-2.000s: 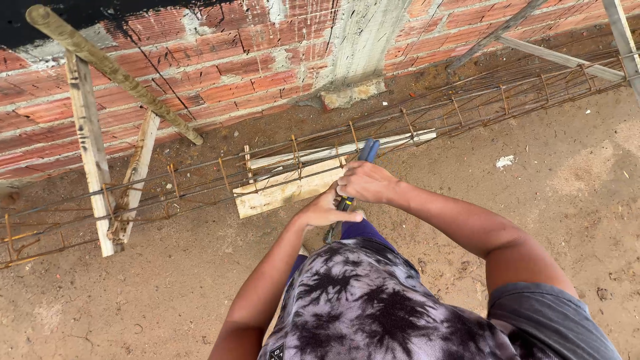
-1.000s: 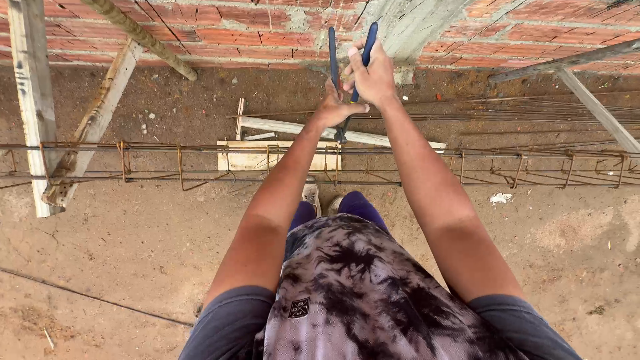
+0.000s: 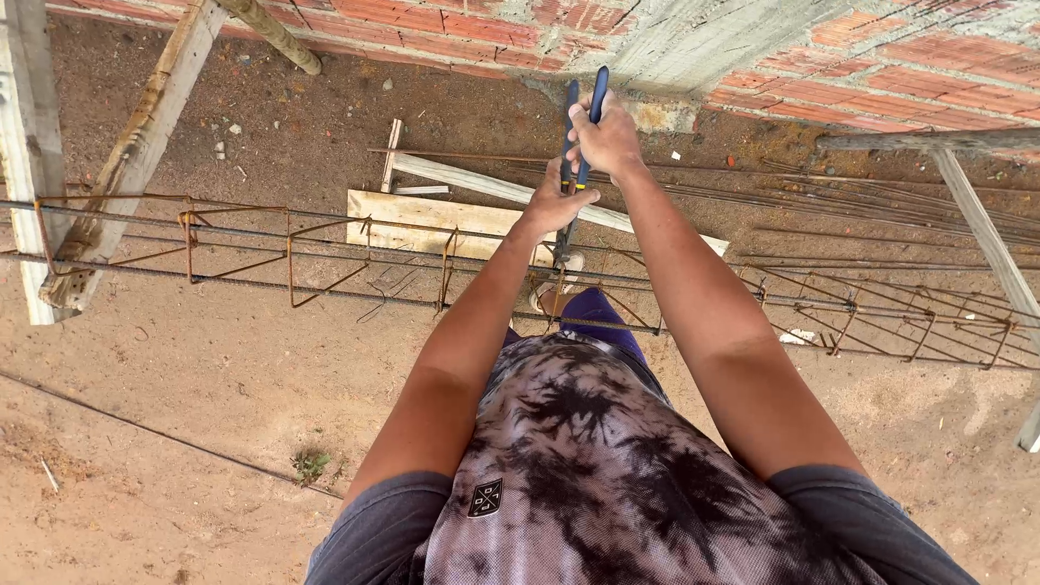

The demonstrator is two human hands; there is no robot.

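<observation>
My right hand point(image 3: 608, 136) is closed around the blue handles of a pair of end-cutting nippers point(image 3: 583, 162), the long-handled kind used on tie wire. Lower on the same tool, my left hand point(image 3: 556, 201) grips it near the yellow bands, thumb pointing right. The dark jaws point down toward my body and meet the upper bars of a long rebar cage point(image 3: 366, 299), made of dark rods with rusty square stirrups. Whether the jaws hold a wire cannot be told. Part of the cage lies behind my forearms.
Wooden trestle legs point(image 3: 146, 154) stand at the left and a thinner wooden support point(image 3: 987, 227) at the right. Boards point(image 3: 431, 223) and loose steel rods point(image 3: 861, 207) lie on the dirt beyond the cage, before a brick wall point(image 3: 455, 32). A thin rod point(image 3: 162, 433) crosses the ground at lower left.
Two seconds ago the nippers were close to my body with both hands together; by one second ago they were farther out, handles spread. Now the handles are nearer each other. The view has shifted.
</observation>
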